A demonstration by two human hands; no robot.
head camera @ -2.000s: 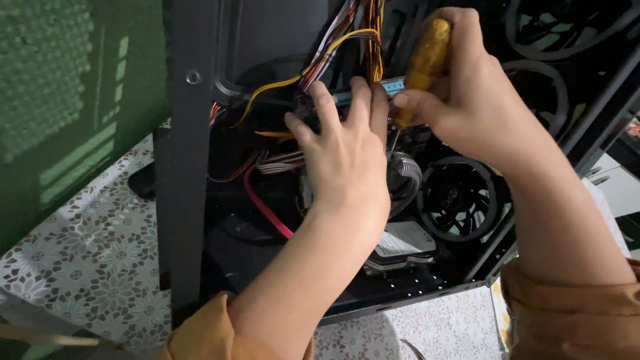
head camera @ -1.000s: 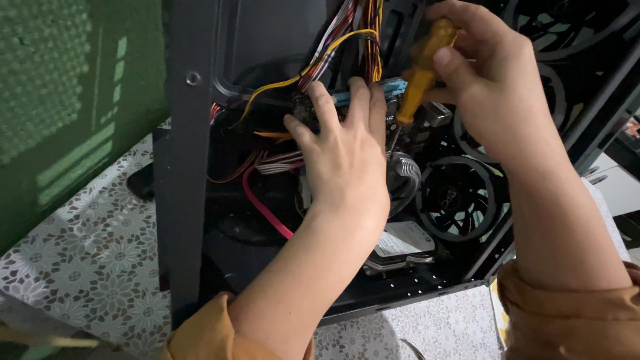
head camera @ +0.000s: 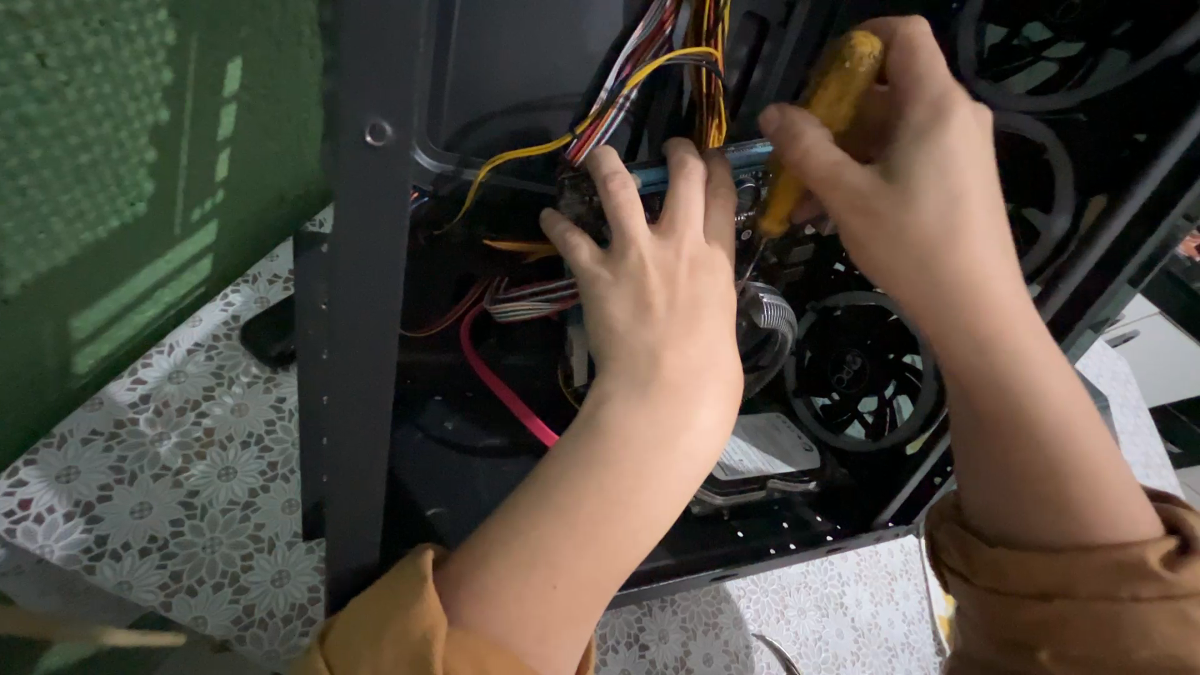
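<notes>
My right hand (head camera: pixel 900 150) grips a screwdriver with a yellow handle (head camera: pixel 825 122). Its thin shaft points down and left into an open computer case (head camera: pixel 361 375), beside the fingers of my left hand (head camera: pixel 666 291). Fingers spread, my left hand rests over the motherboard area; whether it holds anything beneath is hidden. Blue memory slots (head camera: pixel 656 176) show behind its fingertips. A ribbed grey hose or cable loop (head camera: pixel 773 323) curves just right of the left hand. The screwdriver's tip is hard to make out.
Bundled power cables (head camera: pixel 708 94) hang above, and a red SATA cable (head camera: pixel 506 394) runs at the left. A hard drive (head camera: pixel 769 445) lies low in the case, near a round case fan (head camera: pixel 862 370). Under the case is a floral tablecloth (head camera: pixel 216 497); a green wall (head camera: pixel 141 187) stands left.
My right hand shifts and changes its hold around the screwdriver handle, while the tool stays angled into the case. My left hand has stayed in place.
</notes>
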